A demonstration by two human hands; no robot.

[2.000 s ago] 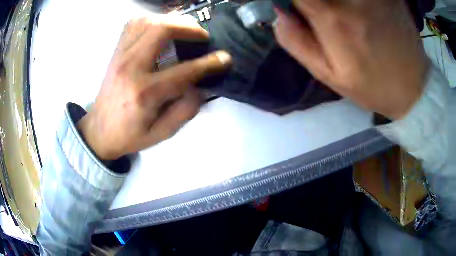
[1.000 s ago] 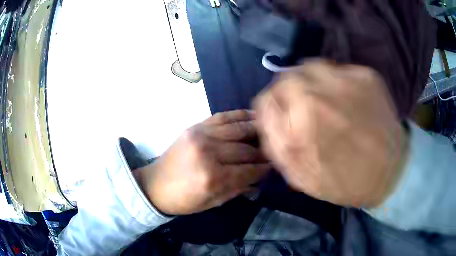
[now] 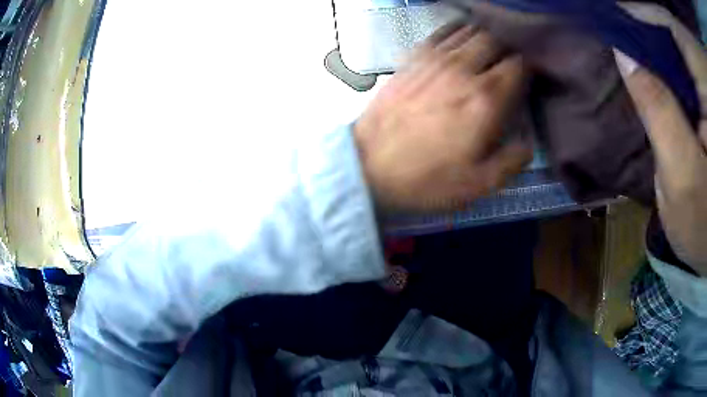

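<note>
The brown fabric (image 3: pixel 593 116) is bunched at the upper right, over the table's near edge. A navy band (image 3: pixel 659 54) lies along its upper right side. My right hand (image 3: pixel 678 147), cut off by the right edge, holds the navy and brown cloth between thumb and fingers. My left hand (image 3: pixel 450 128) is blurred, with its fingers curled at the left edge of the brown fabric; whether it grips the cloth is unclear. The pale needle plate (image 3: pixel 384 35) shows bare left of the cloth. The presser foot and needle are not in view.
The white table (image 3: pixel 209 101) has a worn yellowish outer edge (image 3: pixel 43 147) at left. A grey ruler (image 3: pixel 496 205) runs along its near edge. Plaid fabric (image 3: pixel 655 314) lies at lower right beside a brown box-like surface (image 3: pixel 570 267). Dark cloth piles are at lower left.
The cloth has moved off the plate toward the upper right. My right hand has moved to the right edge with it. My left hand has moved up and right, and the ruler is uncovered again.
</note>
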